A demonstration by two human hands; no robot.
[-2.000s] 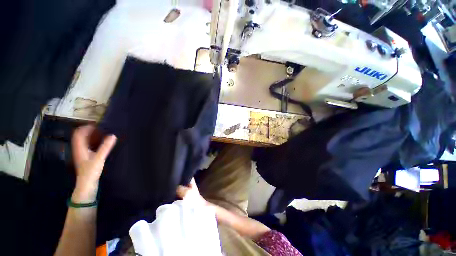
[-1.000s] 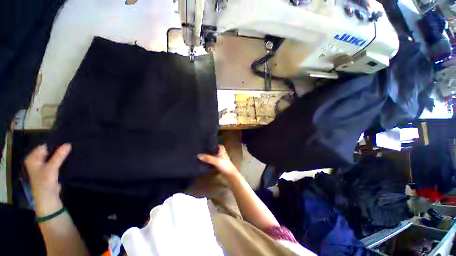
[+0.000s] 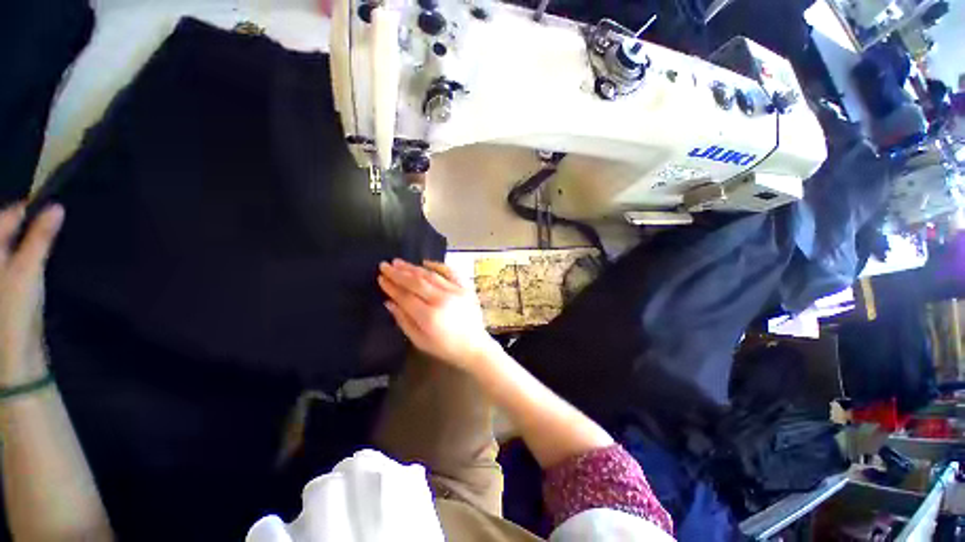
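Note:
A black cut panel (image 3: 212, 212) lies spread over the table left of the needle, its front part hanging over the table's edge. Its right border lies under the presser foot (image 3: 376, 180) of the white JUKI sewing machine (image 3: 508, 90). My left hand (image 3: 30, 259), partly cut off by the left picture edge, pinches the panel's left border between thumb and fingers. My right hand (image 3: 432, 309) lies with its fingers on the panel's right border, a little in front of the presser foot.
Dark cloth (image 3: 677, 296) drapes right of the machine and hangs off the table. More dark cloth (image 3: 37, 74) lies at the far left. A black strap (image 3: 524, 196) loops on the machine bed. The worn table edge (image 3: 519, 291) shows brown patches. Cloth heaps lie lower right.
The panel has been spread wider and further left under the presser foot. My left hand has moved left and up with its border. My right hand has come up closer to the presser foot.

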